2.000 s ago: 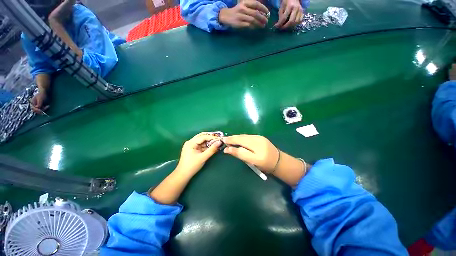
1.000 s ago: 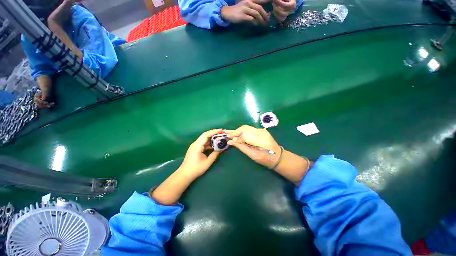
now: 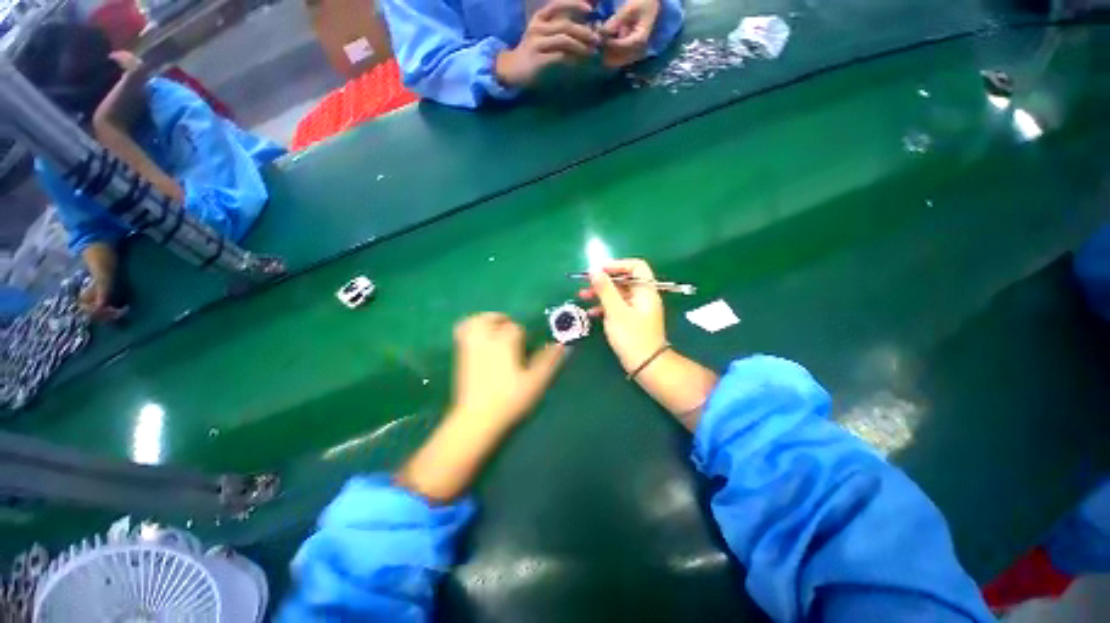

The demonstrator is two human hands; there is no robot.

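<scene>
A unit with a silver-white rim and dark round centre (image 3: pixel 568 323) lies on the green belt between my hands. My left hand (image 3: pixel 487 377) is blurred, its thumb spread from the curled fingers. The thumb tip is close to the unit's lower edge; nothing shows in this hand. My right hand (image 3: pixel 634 319) grips thin silver tweezers (image 3: pixel 663 286) lying across its fingers, with fingertips at the unit's right side. Whether either hand touches the unit is unclear. Another silver and dark unit (image 3: pixel 356 291) lies farther left on the belt.
A white slip (image 3: pixel 713 315) lies right of my right hand. A white fan (image 3: pixel 128 590) and grey arm (image 3: pixel 122 472) are at lower left, a wrapped post (image 3: pixel 152 207) at upper left. Workers in blue sit opposite, near metal parts (image 3: pixel 700 63). A blue sleeve shows at the right edge.
My hands have come apart and no longer hold the earlier unit. The loose unit from beyond my right hand now lies between them. A unit now shows farther left. The view has shifted slightly.
</scene>
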